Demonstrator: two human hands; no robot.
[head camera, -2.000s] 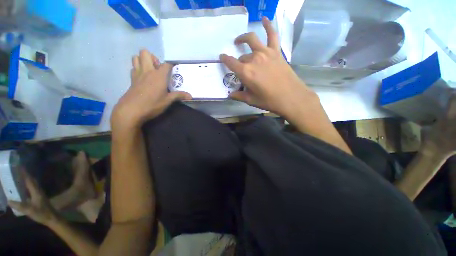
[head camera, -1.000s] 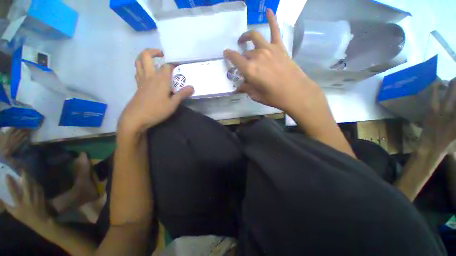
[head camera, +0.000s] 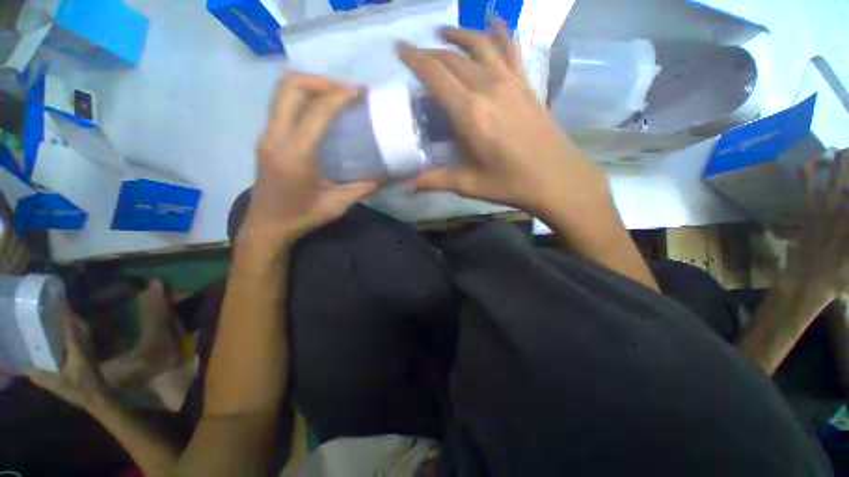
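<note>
An appliance unit (head camera: 396, 130) with a clear end, a white band and a dark smoky end lies across between my two hands, at the table's near edge. My left hand (head camera: 312, 154) grips its clear left end. My right hand (head camera: 507, 126) is over its dark right end, with thumb and fingers around it; the fingers hide much of that end. An open carton's white flap (head camera: 372, 42) stands just behind the unit. Both hands look bare.
An open carton (head camera: 605, 144) at the right holds another clear and smoky unit (head camera: 596, 79). Blue cartons (head camera: 156, 205) stand at the left, back and right (head camera: 768, 149). Other people's hands show at the left (head camera: 79, 363) and right (head camera: 815, 242), one holding a similar unit.
The white slotted face no longer shows; the unit now shows its clear and smoky sides with the band. My left hand has moved right and curled around its end.
</note>
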